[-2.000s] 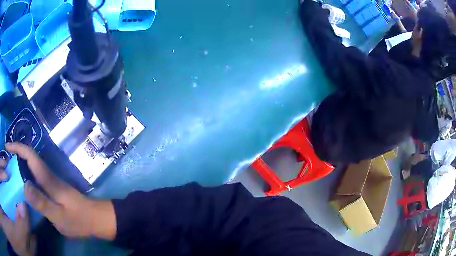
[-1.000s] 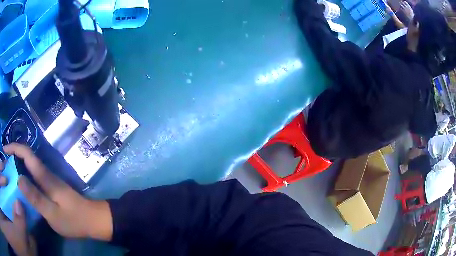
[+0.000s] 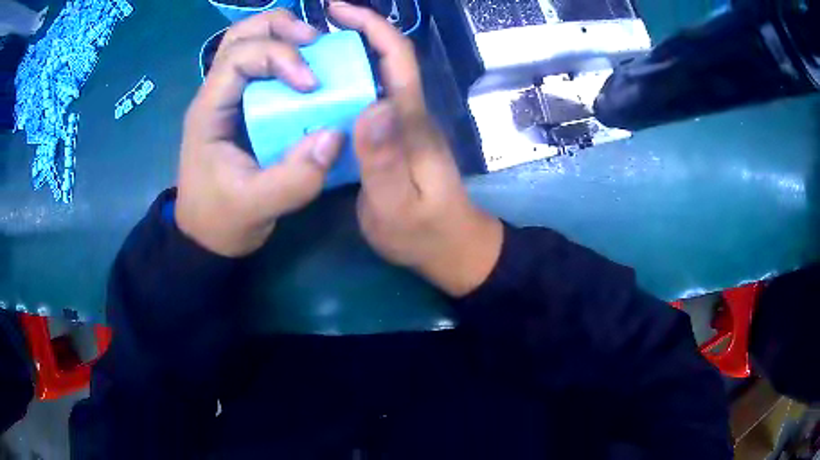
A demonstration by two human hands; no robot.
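A light-blue speaker housing [image 3: 310,94] is held above the bench's front part, a smooth blue side towards me. My left hand [image 3: 243,135] grips it from the left, fingers over the top and thumb on its lower face. My right hand [image 3: 414,171] is at its right side, a finger along the top right corner and the thumb near the lower right. The far side and whatever sits inside the housing are hidden.
Blue-rimmed speakers [image 3: 396,13] stand just behind the hands. A screw feeder [image 3: 557,40] is at the back right, with a thick black electric screwdriver [image 3: 701,67] over it. Small blue button strips [image 3: 54,81] are piled at the left. Red stools [image 3: 742,328] show below the bench edge.
The view has swung left, so both hands are now near the middle and the feeder is on the right. The housing is now raised and turned in both hands. The button strips have come into view.
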